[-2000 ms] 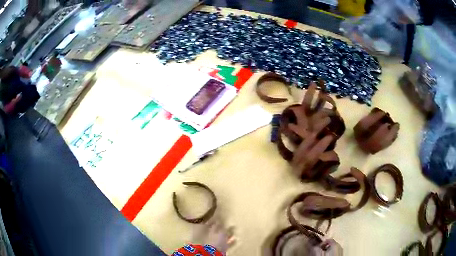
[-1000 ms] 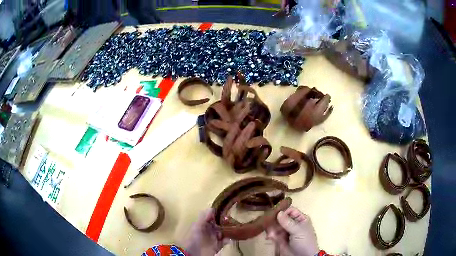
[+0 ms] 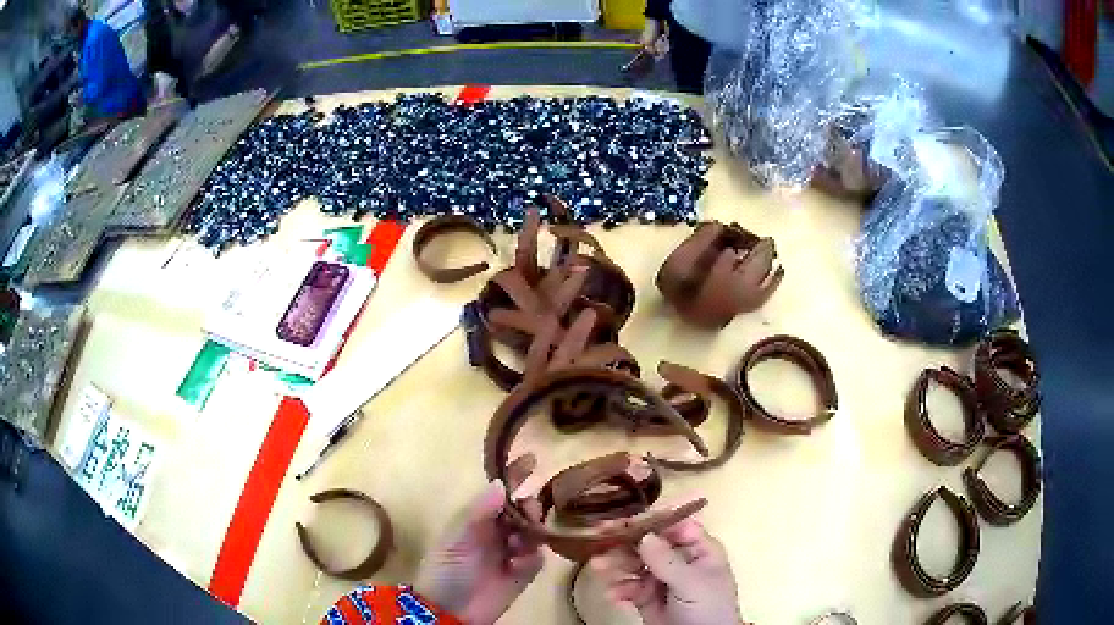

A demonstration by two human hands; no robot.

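My left hand (image 3: pixel 483 564) and my right hand (image 3: pixel 666 576) hold a brown belt strap (image 3: pixel 498 427) bent into an open loop at the lower middle. My left fingers grip its lower left side. My right fingers pinch it near the pointed end at lower right. A small brown coil (image 3: pixel 601 491) shows through the loop. The tangled strap pile (image 3: pixel 550 311) lies right behind the loop. An upright strap bundle (image 3: pixel 718 275) stands right of the pile. A nested coil (image 3: pixel 786 385) lies in front of the bundle.
Small metal fittings (image 3: pixel 464 159) spread along the far edge. Clear plastic bags (image 3: pixel 935 232) lie far right, above several coils (image 3: pixel 938 541). A phone (image 3: pixel 314 303), pen (image 3: pixel 330 442) and single strap (image 3: pixel 346 534) lie left. People stand beyond the table.
The strap between my hands has been raised and opened into a wider loop. My right hand has shifted slightly left and down. The view has turned slightly.
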